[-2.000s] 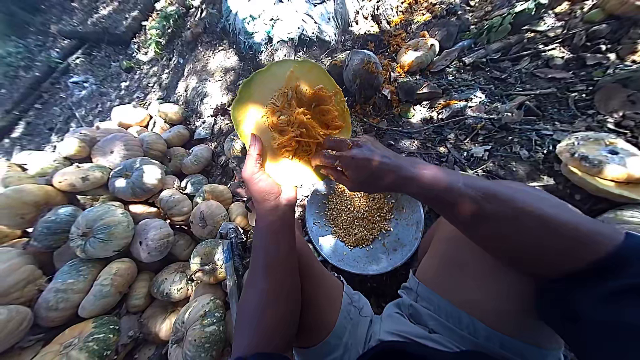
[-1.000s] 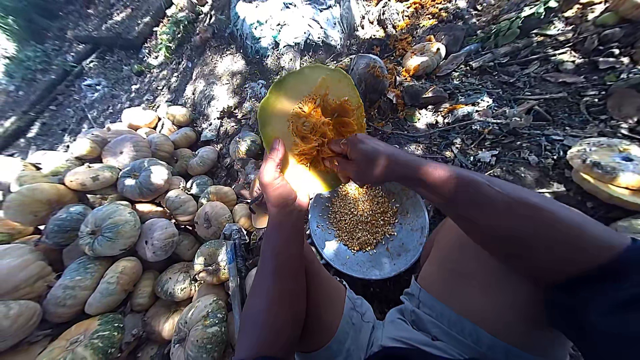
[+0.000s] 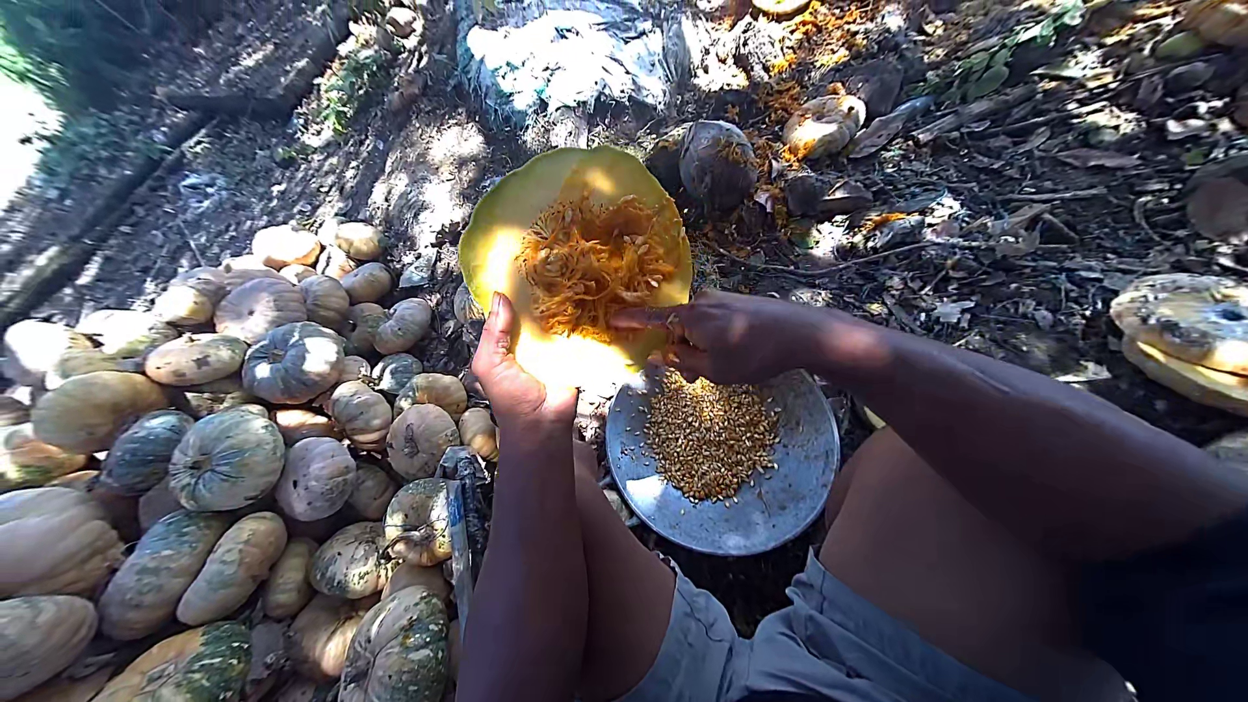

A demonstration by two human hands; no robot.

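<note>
A cut pumpkin half (image 3: 595, 185) with a yellow rim faces up, tilted, its hollow full of orange stringy pulp (image 3: 590, 263) and seeds. My left hand (image 3: 517, 370) holds it from the lower left, thumb on the cut face. My right hand (image 3: 726, 336) is at its lower right, with a finger reaching into the pulp; whether the fingers pinch anything is hard to see. Just below that hand, a round metal basin (image 3: 780, 507) holds a heap of pumpkin seeds (image 3: 707, 439).
Many whole pumpkins (image 3: 229, 458) are piled on the left. A long blade-like object (image 3: 458, 536) stands beside my left forearm. Brown round objects (image 3: 719, 166), a pale sack (image 3: 565, 58) and leaf litter lie ahead. Stacked pumpkin pieces (image 3: 1194, 336) sit at the right.
My right hand has shifted slightly within the pumpkin half, its finger now extended into the lower pulp. My left hand keeps its hold.
</note>
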